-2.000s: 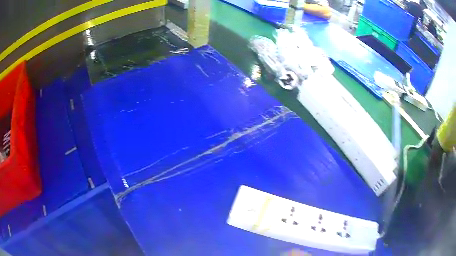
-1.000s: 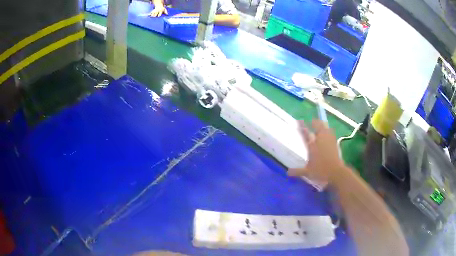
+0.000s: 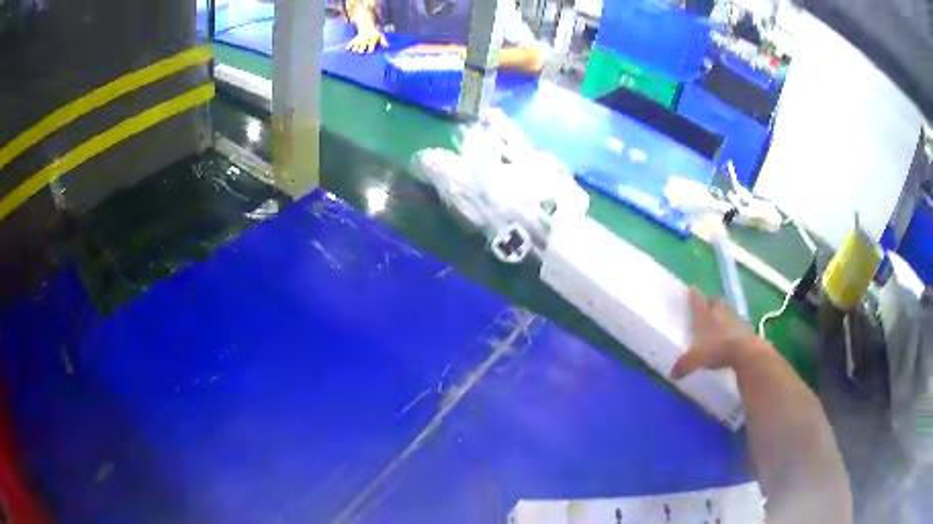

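Note:
A long white power strip (image 3: 634, 299) lies diagonally on the green surface along the blue sheet's edge; a second strip beside it cannot be told for sure. My right hand (image 3: 718, 336) reaches in from the lower right and grips the strip near its near end, thumb on the near side and fingers over the top. Coiled white cords in clear plastic (image 3: 501, 169) lie at the far end, with a round-faced plug (image 3: 511, 244). The white supply socket strip (image 3: 639, 510) is cut off by the bottom edge. My left hand is not in view.
A blue sheet with a taped seam (image 3: 307, 358) covers the bench. A yellow cylinder (image 3: 852, 268) stands at the right. A pale post (image 3: 297, 113) rises at the back left. White plugs and cords (image 3: 726, 205) lie beyond the strip. Another person's hand (image 3: 366, 39) shows at the back.
My right hand has come in from the right and is on the strip's near end. The view has swung, and the supply socket strip has slid mostly out at the bottom.

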